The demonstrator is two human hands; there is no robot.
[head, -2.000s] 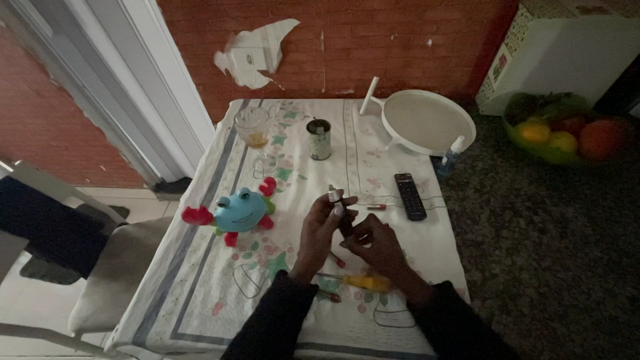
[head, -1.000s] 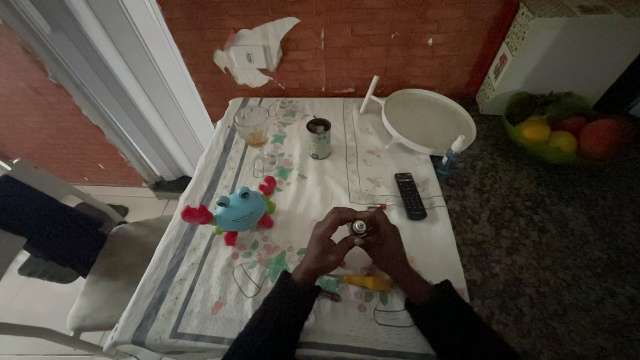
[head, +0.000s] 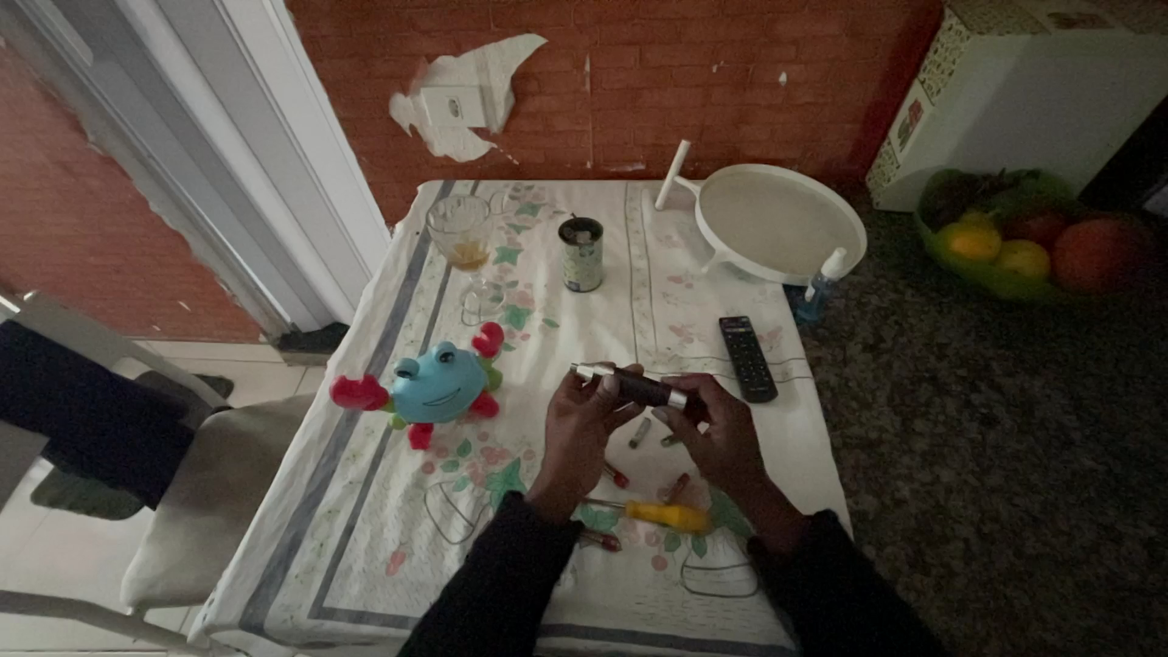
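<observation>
Between my two hands, over the tablecloth, is a small black and silver cylinder (head: pixel 641 387), lying nearly level. My left hand (head: pixel 584 433) grips its silver, narrower end. At the other end, the fingers of my right hand (head: pixel 716 427) hold the silver rim. Below my hands a screwdriver with a yellow handle (head: pixel 668 516) lies on the cloth, its shaft pointing left. Around it are several small red-ended pieces, one of them (head: pixel 602 540) beneath the shaft. A small pale cylindrical piece (head: pixel 641 432) rests between my hands.
A blue toy crab (head: pixel 441 383) stands to the left, with a glass goblet (head: pixel 462 239) and an open can (head: pixel 581 254) behind. At right are a remote control (head: pixel 747 359), a white round sieve (head: pixel 780 219), a small bottle (head: pixel 818 287) and a green fruit bowl (head: pixel 1004 274) on the dark countertop.
The cylinder, held end-up toward the camera one second ago, now lies sideways between my hands. My hands have moved farther apart, and the small pale piece between them shows.
</observation>
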